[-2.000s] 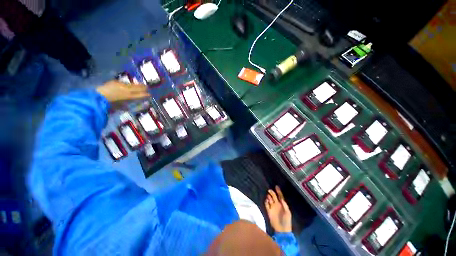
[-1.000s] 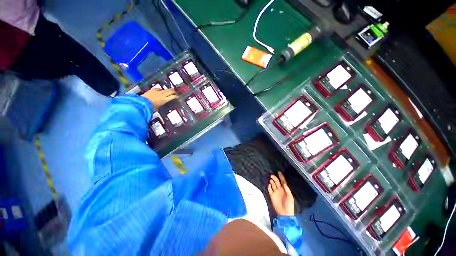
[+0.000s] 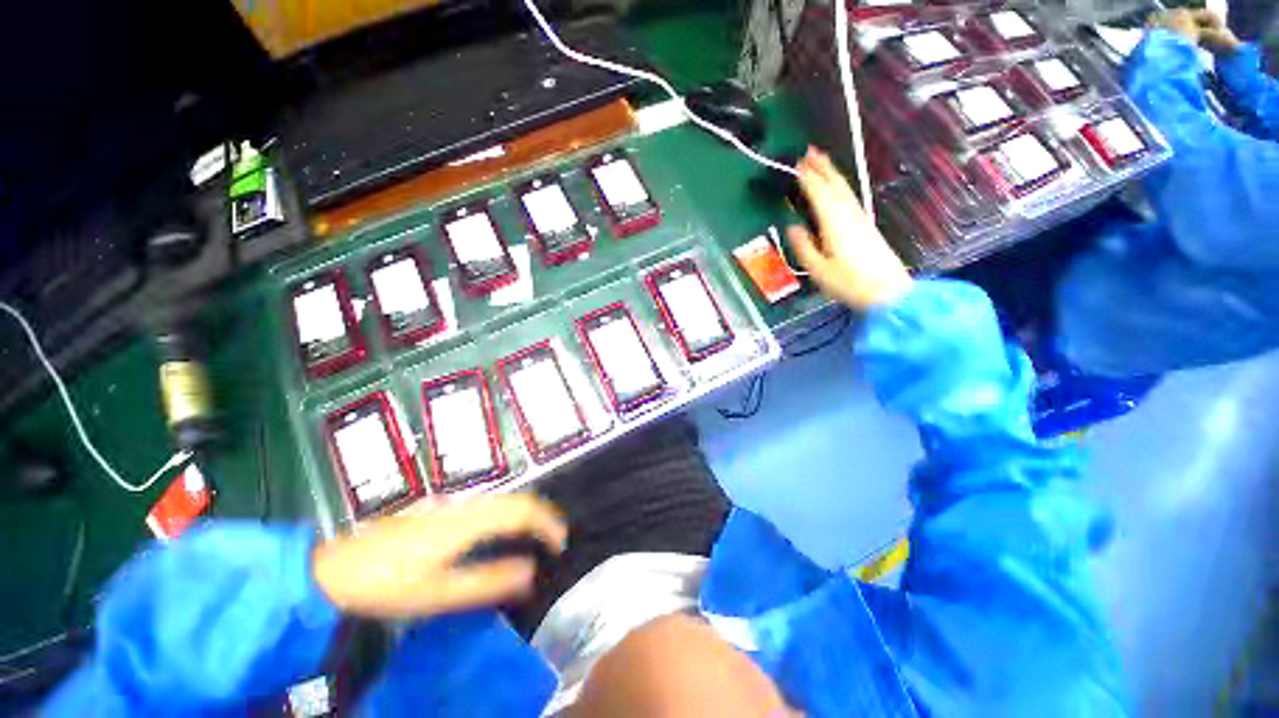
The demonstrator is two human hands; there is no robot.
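A clear blister tray (image 3: 767, 344) lies in front of me, holding two rows of red-edged phones (image 3: 547, 400) with white faces. My left hand (image 3: 442, 556) is over the tray's near left edge, blurred, fingers apart, with nothing visible in it. My right hand (image 3: 844, 236) is right of the tray, its fingers spread. A white cable (image 3: 659, 87) runs to its fingertips; I cannot tell if they touch. A red-orange item (image 3: 767, 267) lies beside my right thumb on the green mat, with a short white cord at it.
Stacked clear trays of phones (image 3: 982, 183) stand at right. Another person's blue sleeve (image 3: 1178, 225) is beyond them. Another red-orange item (image 3: 180, 502) with a white cable lies at left, by a dark tool with a yellowish section (image 3: 183, 393). A keyboard (image 3: 463, 119) is behind the tray.
The view has swung right. My left hand has left the phones in the dark tray and is by the clear tray. My right hand has risen from my lap to the bench's right side.
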